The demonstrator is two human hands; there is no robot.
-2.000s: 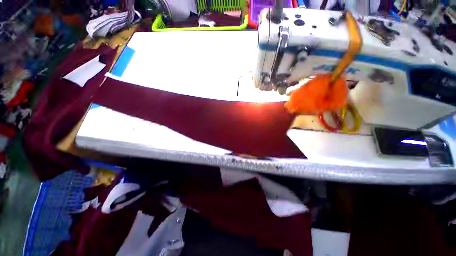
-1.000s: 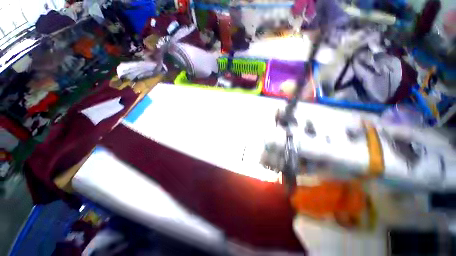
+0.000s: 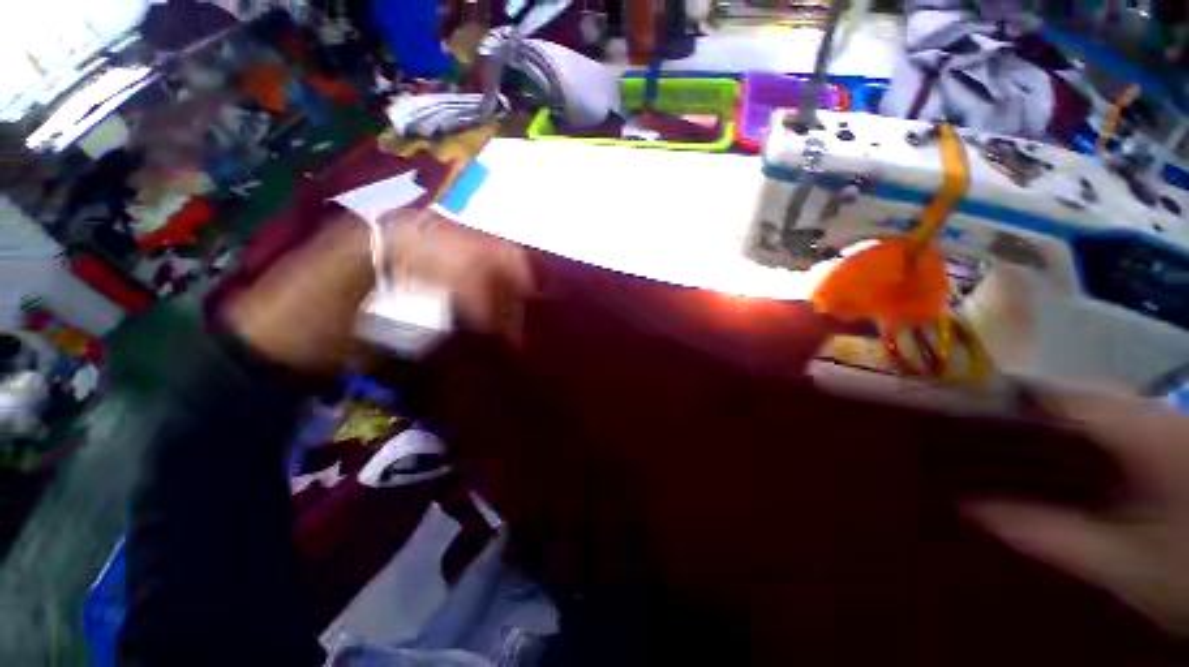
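Note:
A large maroon garment panel (image 3: 678,456) spans from the left end of the sewing table to the lower right, with its upper edge under the lit needle area of the white sewing machine (image 3: 854,170). My left hand (image 3: 456,267), blurred, grips the panel at the table's left side; a white piece (image 3: 407,321) shows at its wrist or palm, unclear which. My right hand (image 3: 1108,489), blurred and partly cut off by the right edge, grips the panel's right end. An orange tassel (image 3: 887,293) hangs on the machine front.
A green basket (image 3: 639,137) and a purple tray (image 3: 782,111) stand behind the white table (image 3: 613,196). Striped knit trim (image 3: 443,115) lies at the back left. Cut pieces (image 3: 417,573) are piled below, near a blue crate (image 3: 104,606). Grey cloth (image 3: 971,78) lies at the back right.
Both hands have come into view and hold the maroon. The maroon now covers the front of the table, which showed white before. The camera view has shifted.

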